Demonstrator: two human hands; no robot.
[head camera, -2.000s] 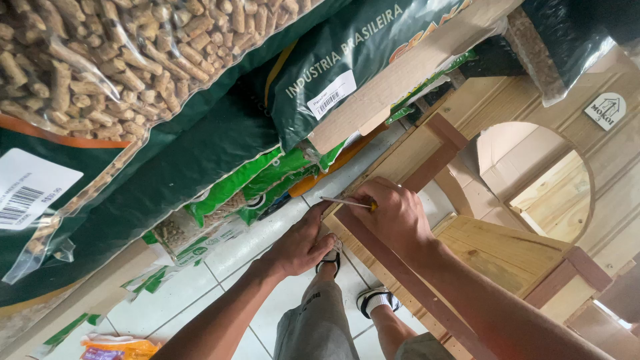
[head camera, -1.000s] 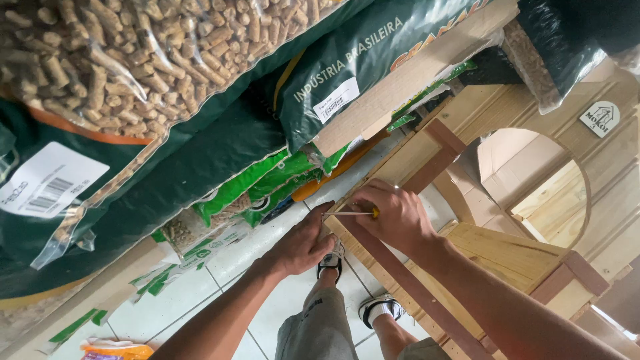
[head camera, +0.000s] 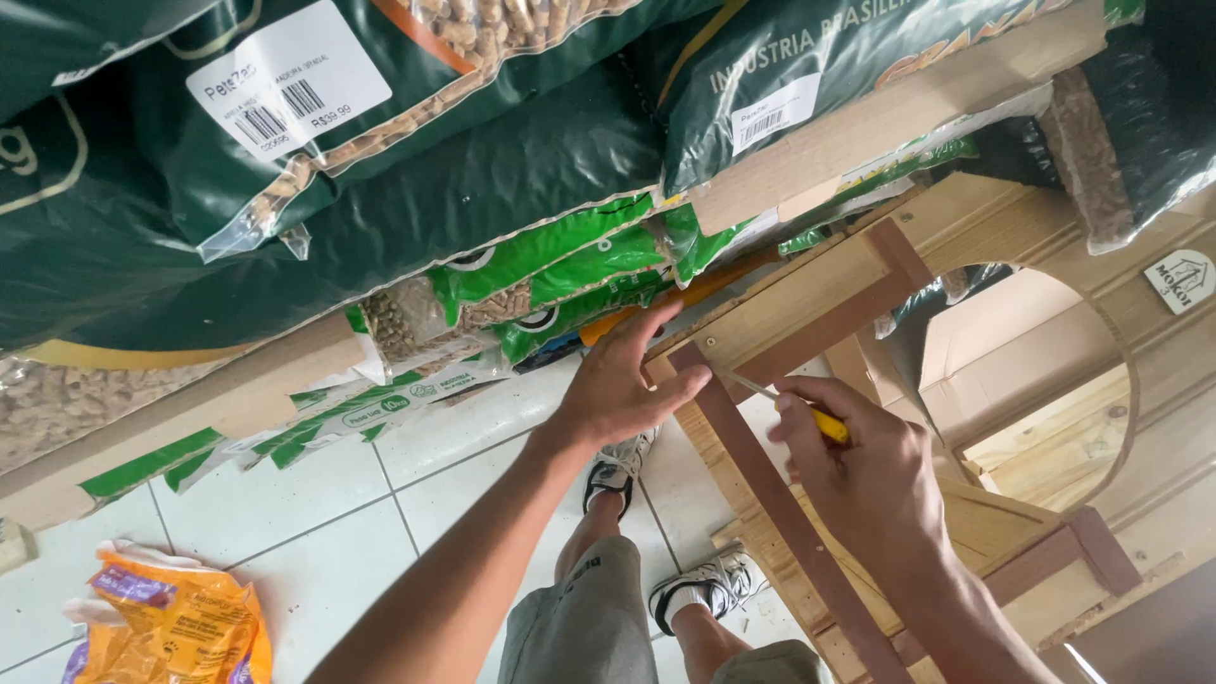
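My right hand (head camera: 860, 456) grips a screwdriver by its yellow handle (head camera: 828, 425). The thin metal shaft (head camera: 750, 384) points up and left, toward the corner of a wooden pet house frame (head camera: 826, 294). A reddish-brown strip (head camera: 788, 508) runs down from that corner, and a screw head (head camera: 710, 341) shows in the pale wood beside it. My left hand (head camera: 627, 380) is at the same corner with thumb and fingers spread, the thumb at the strip's upper end. Whether its fingertips touch the wood is hard to tell.
Dark green bags of wood pellets (head camera: 456, 199) are stacked above and left, with bright green bags (head camera: 560, 275) below. The house panel has a round opening (head camera: 1031, 389). An orange plastic bag (head camera: 180, 617) lies on the white tiled floor (head camera: 323, 551). My feet stand beside the frame.
My left hand has opened, its fingers now spread at the corner. The screwdriver has turned, its handle now lower than its tip. The view has shifted.
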